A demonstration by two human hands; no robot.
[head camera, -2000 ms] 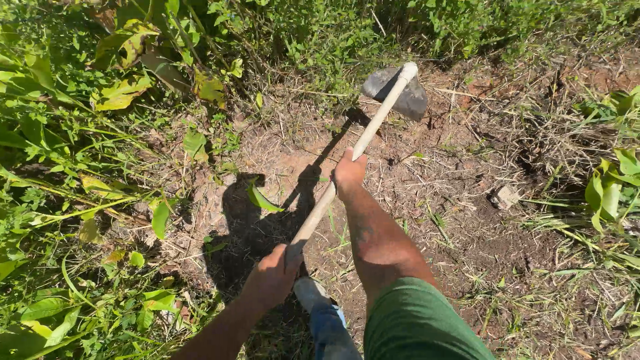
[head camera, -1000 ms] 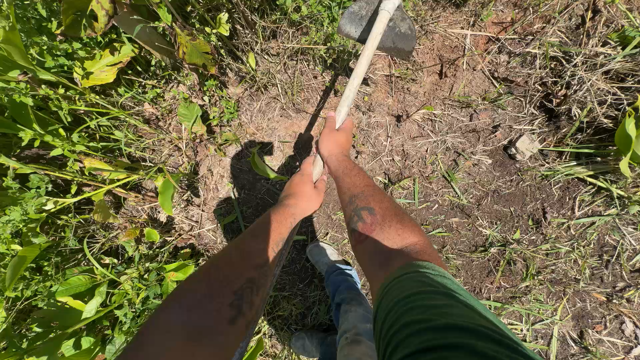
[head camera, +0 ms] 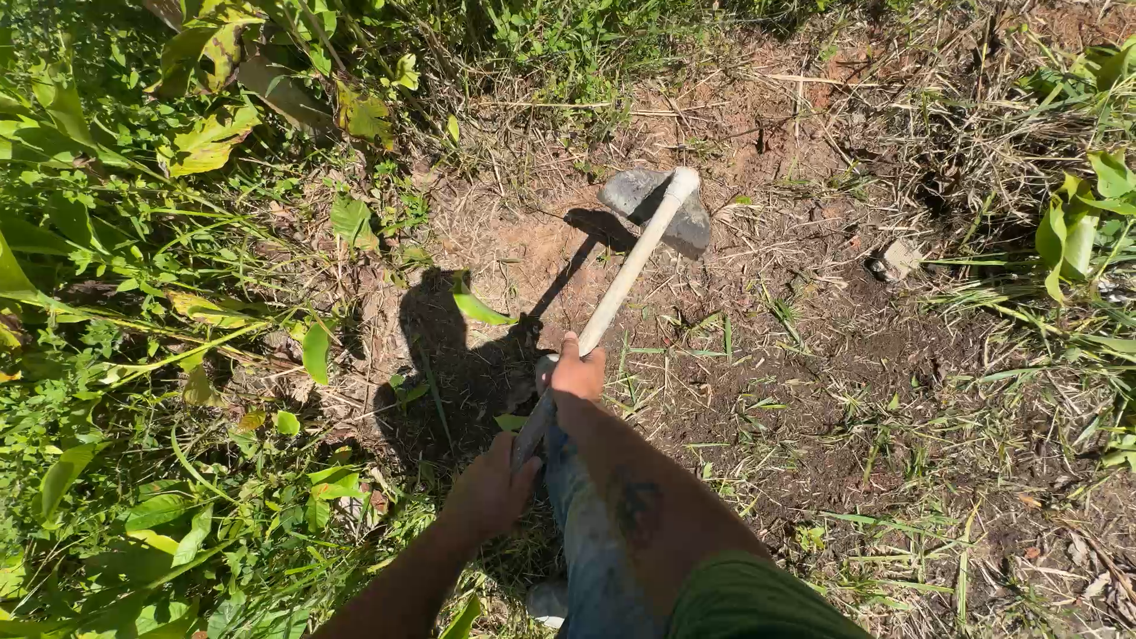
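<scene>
Both my hands grip the pale wooden handle of a hoe (head camera: 628, 266), which slants up and right from the bottom middle. My left hand (head camera: 493, 486) is closed round the lower handle, in front of my jeans. Further up, my right hand (head camera: 577, 371) holds the middle of the handle. At its upper end sits the wide grey metal hoe blade (head camera: 688, 229), partly behind the handle's tip. The blade is over dry, bare soil, with its shadow just to its left; whether it touches the ground I cannot tell.
Leafy green plants (head camera: 204, 319) fill the left side. A small stone or clod (head camera: 895, 260) lies right of the hoe on soil strewn with cut grass. More broad leaves (head camera: 1069, 231) grow at the right edge. My shoe (head camera: 548, 602) shows at the bottom.
Since one second ago the hoe blade has come down from the top edge towards me. My hands were close together then and are now further apart along the handle.
</scene>
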